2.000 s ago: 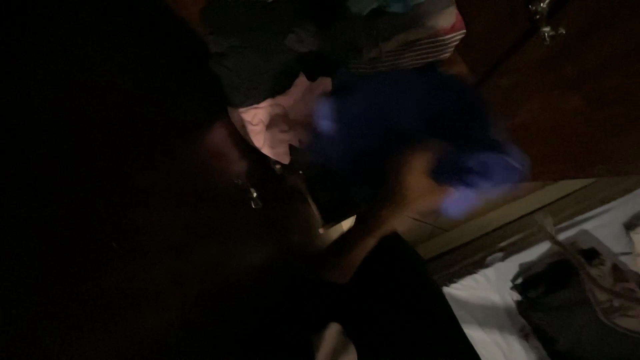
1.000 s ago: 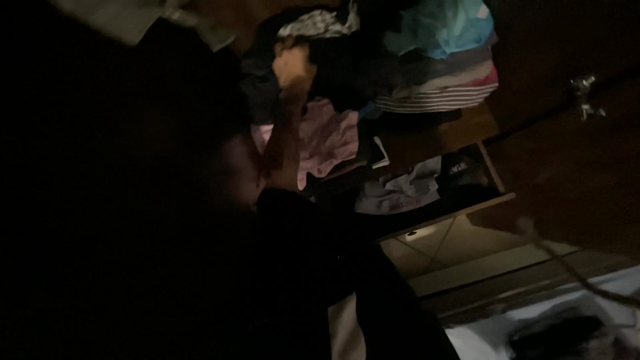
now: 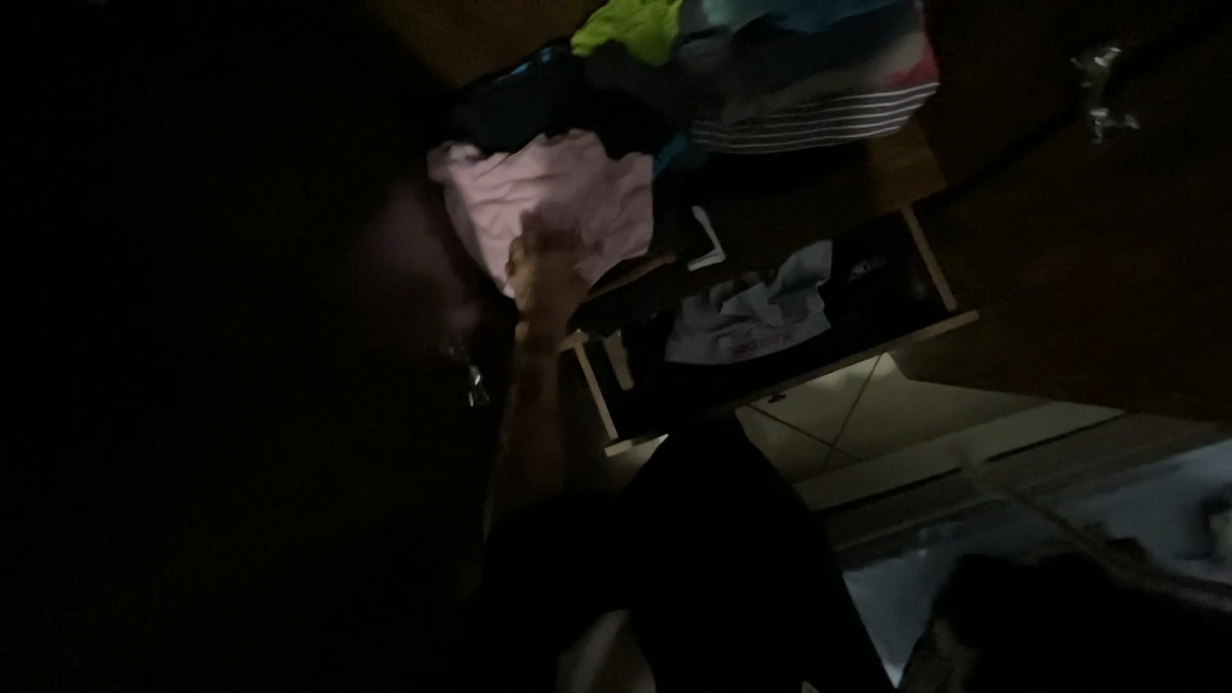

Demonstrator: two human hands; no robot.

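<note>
The scene is very dark. My left hand (image 3: 549,255) is on the lower part of a pink cloth garment (image 3: 568,188), its fingers dim and partly blurred, so its grip is unclear. Dark clothes (image 3: 525,106) lie just above the pink one. To their right is a stack with a striped garment (image 3: 818,120) at its lower edge, and a lime-green cloth (image 3: 630,29) lies at the top. Below, an open drawer (image 3: 794,380) holds a crumpled grey cloth (image 3: 756,313) and dark items. My right hand cannot be made out.
A small white angled object (image 3: 710,241) lies between the stack and the drawer. Shiny metal fittings (image 3: 1107,91) show at the upper right, another (image 3: 476,385) left of my forearm. A dark bag or cloth (image 3: 1039,616) lies on a pale surface at the lower right.
My left hand has come down from the dark clothes to the pink garment. Two seconds ago a blue cloth was at the hand; it is no longer there. Lime-green cloth now shows at the top.
</note>
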